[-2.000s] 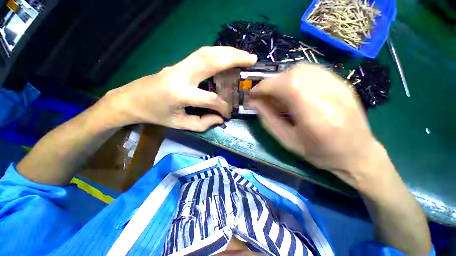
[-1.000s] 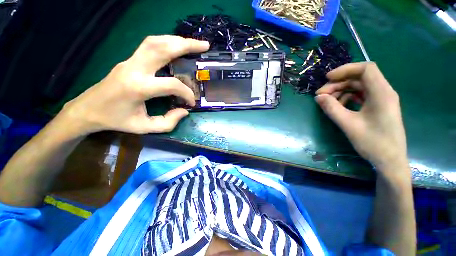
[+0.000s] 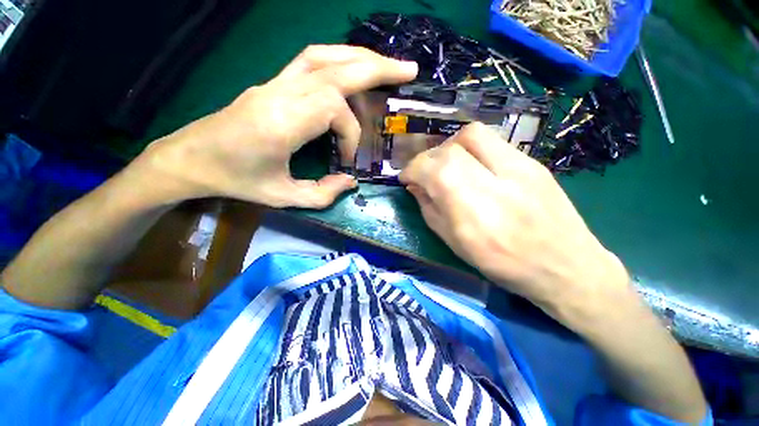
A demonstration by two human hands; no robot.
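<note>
A phone frame point(image 3: 449, 106) lies flat on the green mat, open back up, with an orange flex tab point(image 3: 396, 125) near its left end. My left hand point(image 3: 287, 125) holds the frame's left end, index finger at the far edge and thumb at the near edge. My right hand point(image 3: 499, 200) is over the frame, its fingertips together at the near long edge. Whether a small part is between them is hidden. Dark heaps of thin black pieces lie beyond the frame point(image 3: 408, 42) and to its right point(image 3: 607, 125), with some gold slivers among them.
A blue bin point(image 3: 545, 37) full of gold slivers point(image 3: 570, 23) stands at the upper right. A slim silver tool point(image 3: 655, 94) lies right of it. The green mat's worn front edge point(image 3: 391, 218) runs below the hands. A brown box point(image 3: 179, 258) is below the bench at left.
My right hand has moved left from beside the right-hand heap onto the phone frame's near edge. My left hand stays at the frame's left end. The whole view has shifted.
</note>
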